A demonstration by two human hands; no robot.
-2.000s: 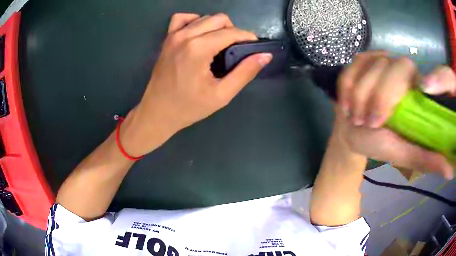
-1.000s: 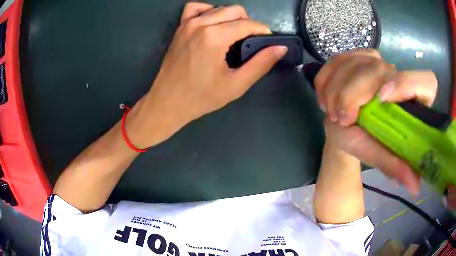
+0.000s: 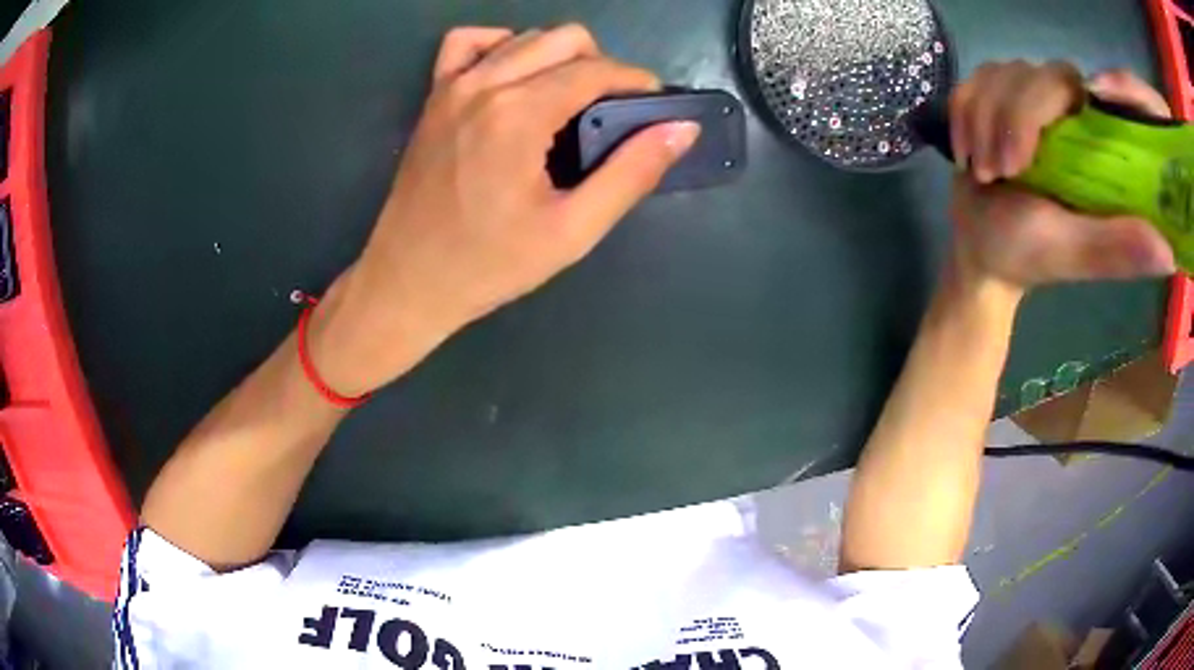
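Observation:
My left hand (image 3: 504, 170) holds a black plastic housing (image 3: 714, 141) on the dark green surface, thumb across its flat face. Small corner holes show on that face; part of the housing is hidden under my fingers. My right hand (image 3: 1034, 183) grips a lime-green electric screwdriver (image 3: 1113, 164). Its black nose (image 3: 932, 128) is at the right edge of the round screw dish (image 3: 851, 66); the bit is too small to make out. Silvery screws heap at the far part of the dish, with a few scattered over its perforated base.
A red-orange parts tray (image 3: 66, 432) holding black parts lies at the left edge. Another red-orange tray (image 3: 1180, 314) shows at the right edge. A black cord (image 3: 1087, 448) and a cardboard box (image 3: 1106, 406) are beyond the surface at lower right.
The screwdriver has moved from beside the housing, up and right to the screw dish. My left hand and the housing have shifted slightly left in view.

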